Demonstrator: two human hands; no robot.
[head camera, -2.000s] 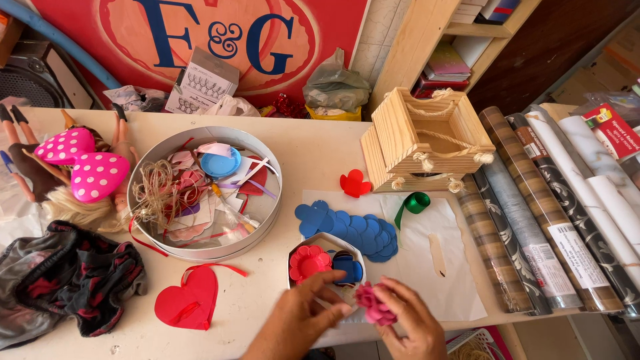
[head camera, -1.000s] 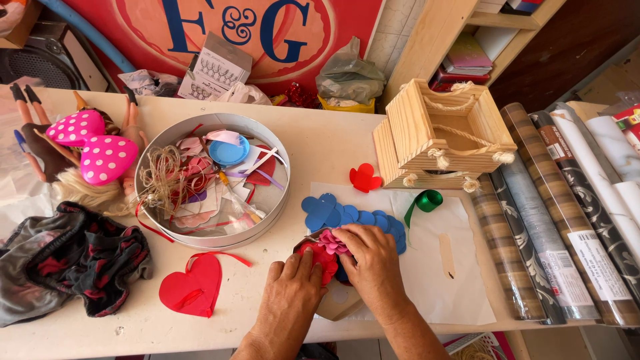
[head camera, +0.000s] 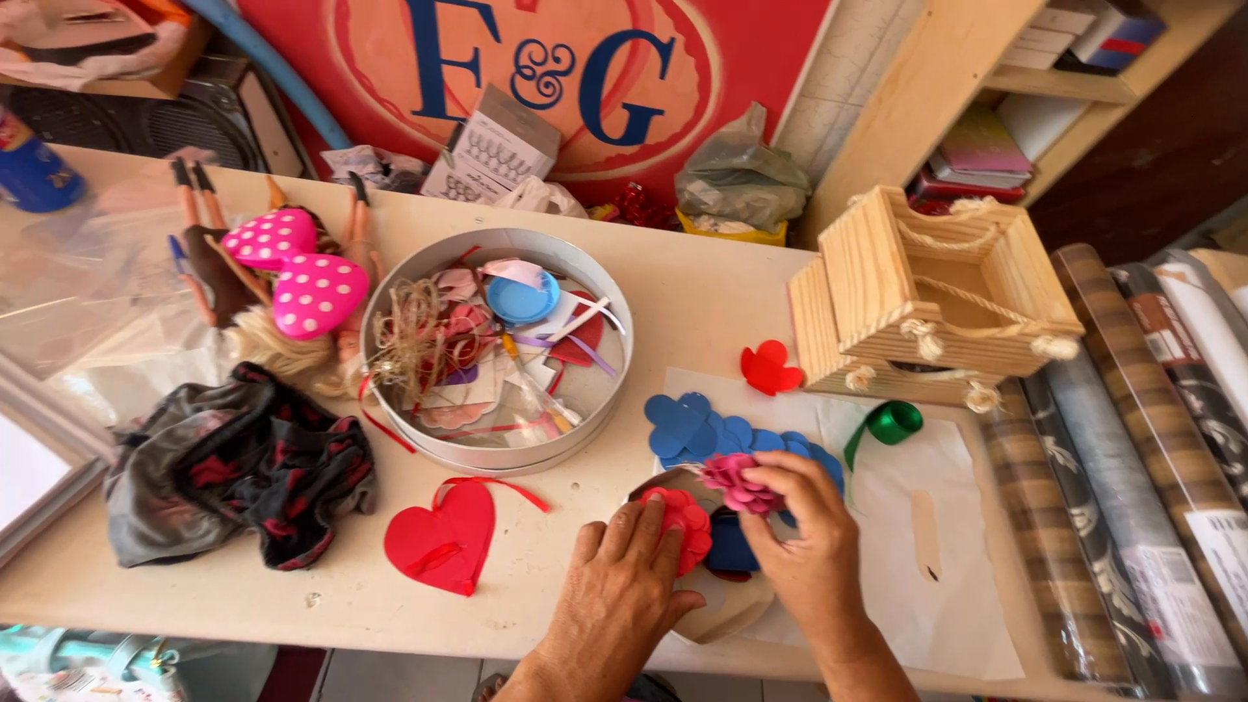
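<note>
A pink layered paper flower (head camera: 743, 483) is pinched between the thumb and fingers of my right hand (head camera: 809, 546), over the right side of a small cardboard box (head camera: 717, 624). My left hand (head camera: 624, 585) rests its fingertips on a red paper flower (head camera: 685, 531) at the box's left side; whether it grips the flower I cannot tell. A dark blue object (head camera: 731, 542) lies inside the box, partly hidden by my right hand. Just behind are blue flower-shaped paper cutouts (head camera: 682, 426), a red cutout (head camera: 771, 368) and a green ribbon roll (head camera: 894, 422).
A round tin (head camera: 546, 458) of ribbons and scraps stands left of centre, near a red paper heart (head camera: 444, 536). Crumpled dark fabric (head camera: 234, 468) and dolls (head camera: 229, 263) lie farther left. A wooden box with rope handles (head camera: 877, 283) and patterned rolls (head camera: 1072, 526) stand at right.
Both hands were together over the box one second ago; now my right hand holds the pink flower slightly apart from the red one. The view has shifted somewhat.
</note>
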